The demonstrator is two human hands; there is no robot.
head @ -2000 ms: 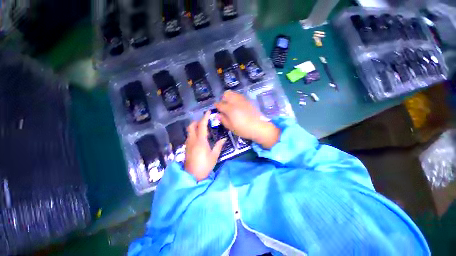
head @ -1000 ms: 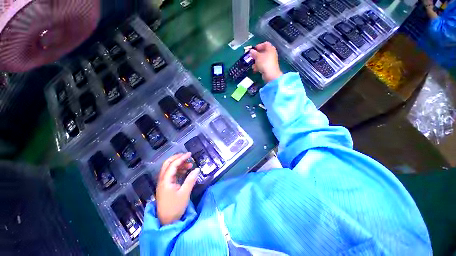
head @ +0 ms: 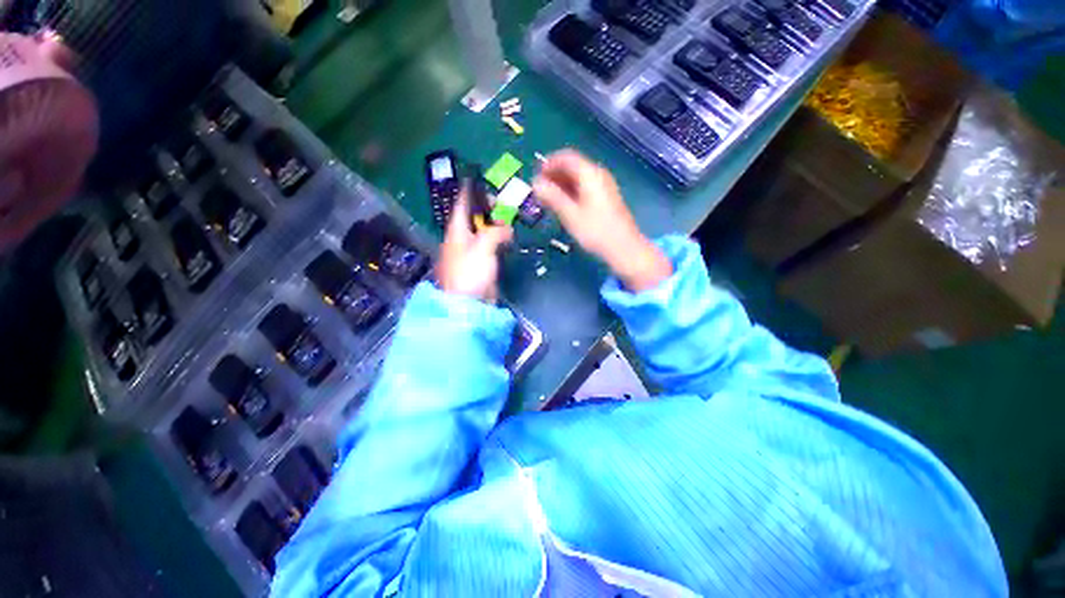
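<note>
My left hand (head: 471,259) holds a dark phone (head: 478,201) upright at the bench; an orange spot shows at its side. My right hand (head: 598,218) is to its right, fingertips pinched, with a thin pale tip showing at them, seemingly a pen-like tool; most of it is hidden. A keypad phone (head: 443,175) with a lit screen lies just left of the held phone. Green film pieces (head: 503,171) and a white card (head: 515,192) lie between my hands, with a dark battery (head: 531,210) partly beside them.
Blister trays of open-back phones (head: 280,403) fill the left. A tray of keypad phones (head: 654,70) is at the upper right. A metal post (head: 477,53) stands behind small pale cylinders (head: 512,113). Cartons (head: 864,269) are right; a pink fan (head: 41,134) is upper left.
My left hand has moved from the near tray to the bench and now holds a phone. My right hand has let go of the keypad phone and moved nearer the film pieces. The view has shifted.
</note>
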